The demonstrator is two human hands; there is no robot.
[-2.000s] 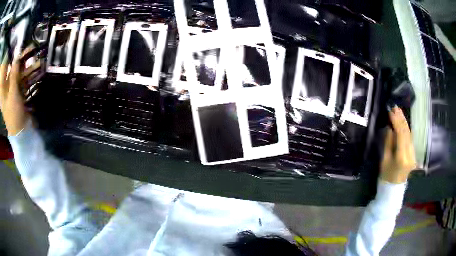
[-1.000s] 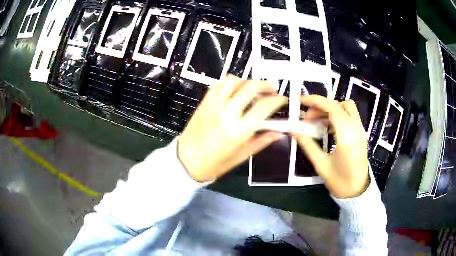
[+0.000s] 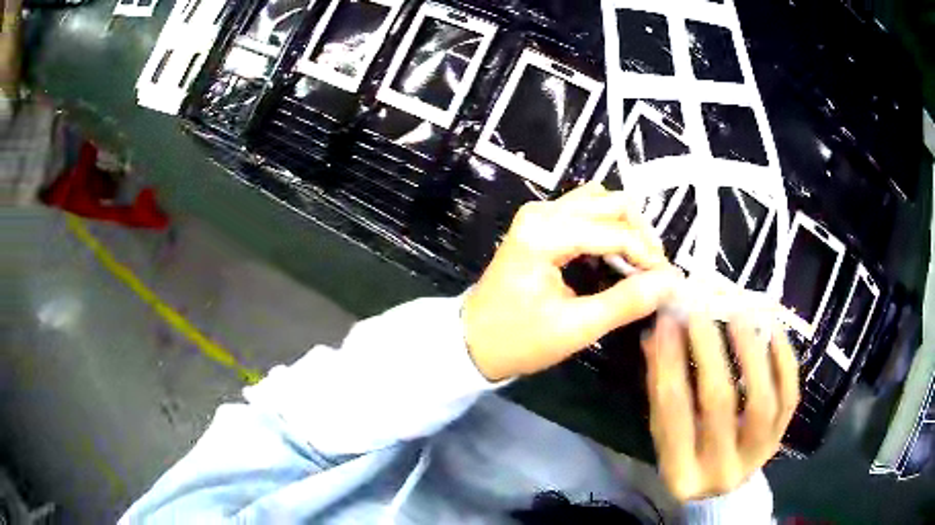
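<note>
A carrier sheet [image 3: 677, 90] of white ladder-like bands runs from the top edge down to my hands, over the black shells. Shiny black surface and a tilted white frame show through its cells. Its lower part curves up at the hands; its end is hidden by them. My left hand [image 3: 564, 292] is bare, its thumb and fingertips pinched together at the sheet's lower end, with a small white edge between them. My right hand [image 3: 720, 405] is beside it, blurred, fingers bent over the same end; its thumb and grip are hidden.
Black shells with white window frames [image 3: 538, 118] lie in a row to the left, others to the right. Another white ladder-like strip [image 3: 183, 56] is at the upper left. White-edged sheets [image 3: 916, 415] are at the far right. A red object [image 3: 100, 193] is on the floor.
My hands have come from the two sides to the sheet's lower end. That end, flat at first, now curves up. My right fingers have turned over it. The view has shifted, moving the shells rightward.
</note>
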